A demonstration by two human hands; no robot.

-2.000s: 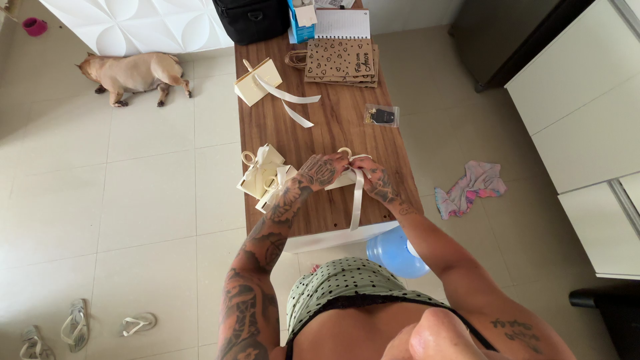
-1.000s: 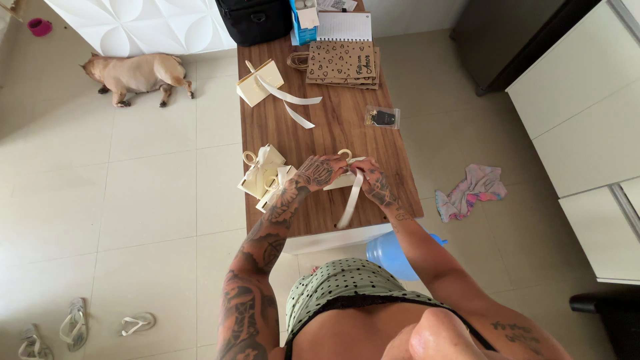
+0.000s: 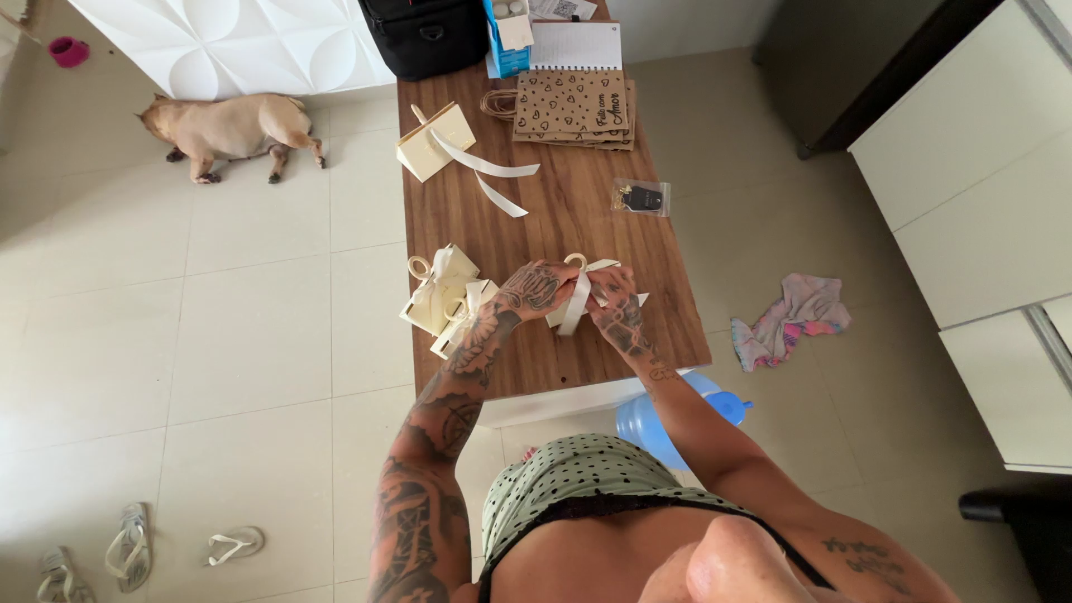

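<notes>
On a wooden tabletop point(image 3: 544, 360), my left hand point(image 3: 536, 289) and my right hand point(image 3: 615, 293) meet around a small cream box with a ring-shaped handle. A white satin ribbon point(image 3: 574, 303) on it lies between my hands; my fingers pinch the ribbon at the ring, partly hidden. Beside my left forearm sit cream boxes with ribbon bows and rings point(image 3: 440, 289). Farther back, another cream box point(image 3: 435, 142) lies with a loose ribbon point(image 3: 490, 167) trailing from it.
Printed kraft paper bags point(image 3: 569, 109), a spiral notebook point(image 3: 578, 46), a black bag point(image 3: 425, 38) and a small plastic packet point(image 3: 641, 198) are on the table. A blue water jug point(image 3: 649, 427) stands below its near edge. A dog point(image 3: 234, 130) lies on the floor.
The ribbon's tail, which hung toward the table's near edge beside my right hand, now stands shorter between my hands. Another ribbon end shows beyond my right hand.
</notes>
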